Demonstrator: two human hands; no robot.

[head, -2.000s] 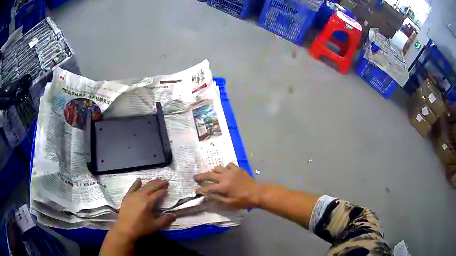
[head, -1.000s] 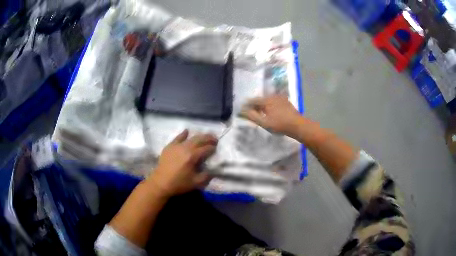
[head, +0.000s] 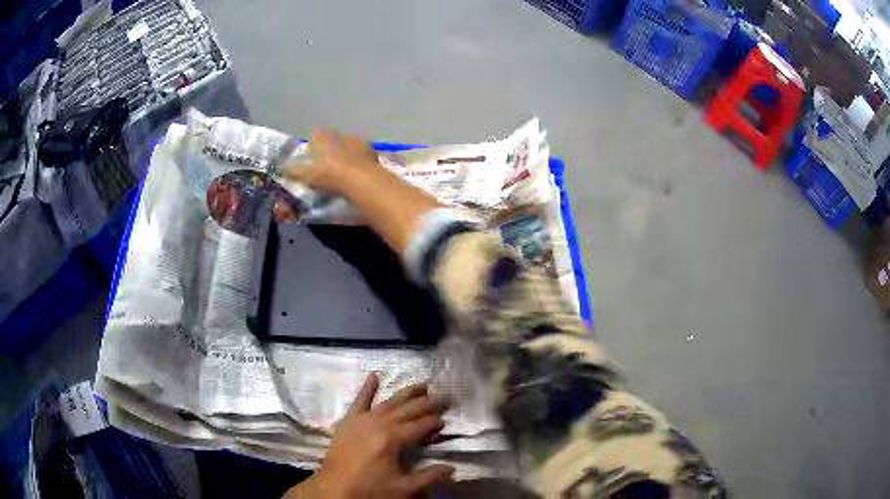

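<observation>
A flat black part [head: 332, 287] with raised ends lies on a newspaper sheet [head: 229, 322] on top of the paper pile. My right forearm crosses above the part and hides its right side. My right hand [head: 337, 164] is at the far edge of the newspaper, beyond the part. It is blurred, so I cannot tell whether it grips the paper. My left hand [head: 385, 439] rests palm down on the near edge of the paper, fingers apart, holding nothing.
A blue crate [head: 574, 239] shows under the pile. A crate of wrapped newspaper packets [head: 146, 58] stands at the upper left. A white card [head: 81, 407] shows at the lower left. A red stool [head: 756, 102] and other blue crates [head: 673, 41] stand at the upper right.
My right hand has moved from the paper's right side across the part to its far edge. My left hand stays on the near side. The view has shifted.
</observation>
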